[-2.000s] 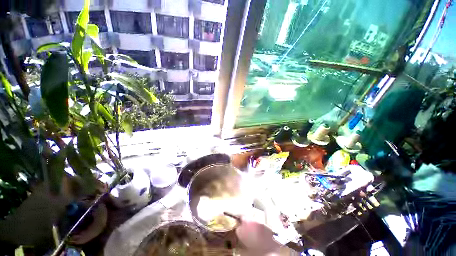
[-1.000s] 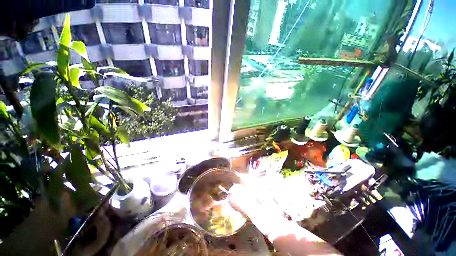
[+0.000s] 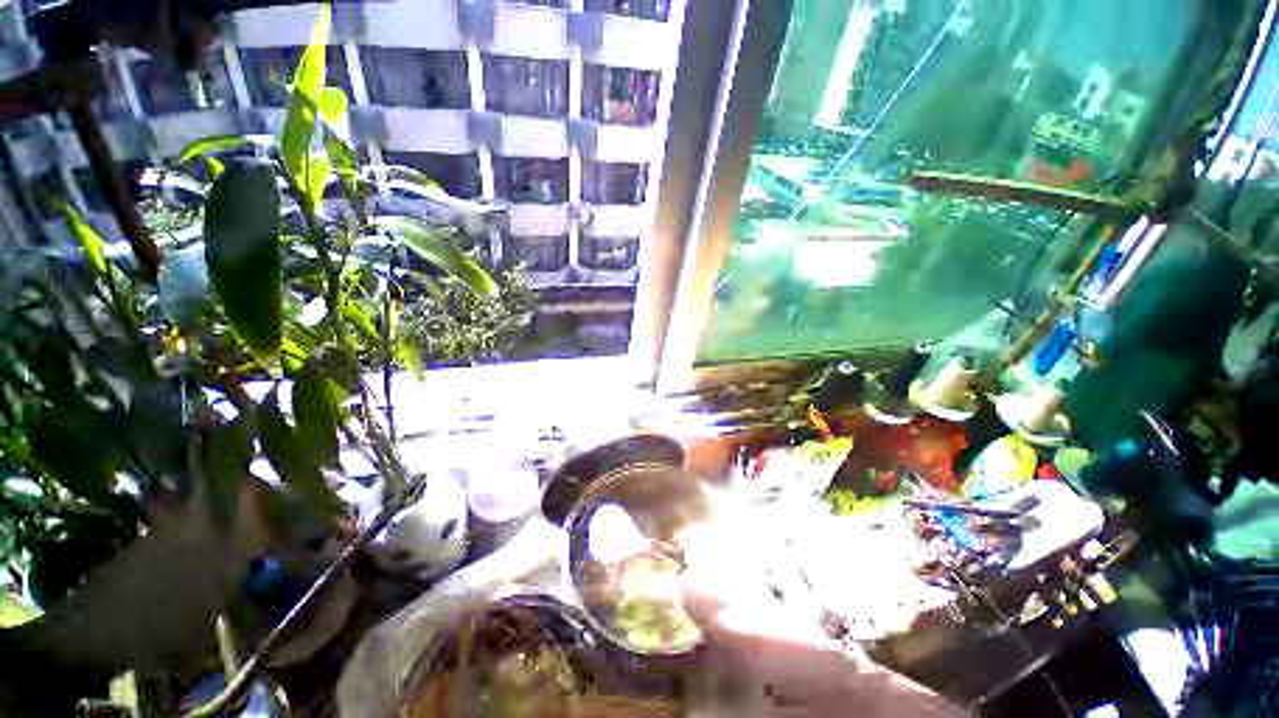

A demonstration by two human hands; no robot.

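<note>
The shiny steel stew pot [image 3: 577,575] stands on the windowside bench, with pale and green food in it. My right hand [image 3: 750,638] reaches over the pot's right side from the lower right, largely washed out by glare. It appears closed on a pale serving spoon [image 3: 617,534], whose bright head is inside the pot; the fingers are not clear. A round vessel with brownish contents [image 3: 498,659] is below left of the pot, cut off by the bottom edge. My left hand is not in view.
A dark pot lid [image 3: 568,484] leans behind the pot. A white planter [image 3: 428,530] with a tall leafy plant [image 3: 302,154] is at left. Thread cones [image 3: 948,386] stand by the window at right. A tray of small tools [image 3: 982,526] is at right, in strong glare.
My right hand has drawn back toward the lower right from over the pot. The spoon's bright head now shows in the pot's upper left. The view has shifted, moving the scene rightward.
</note>
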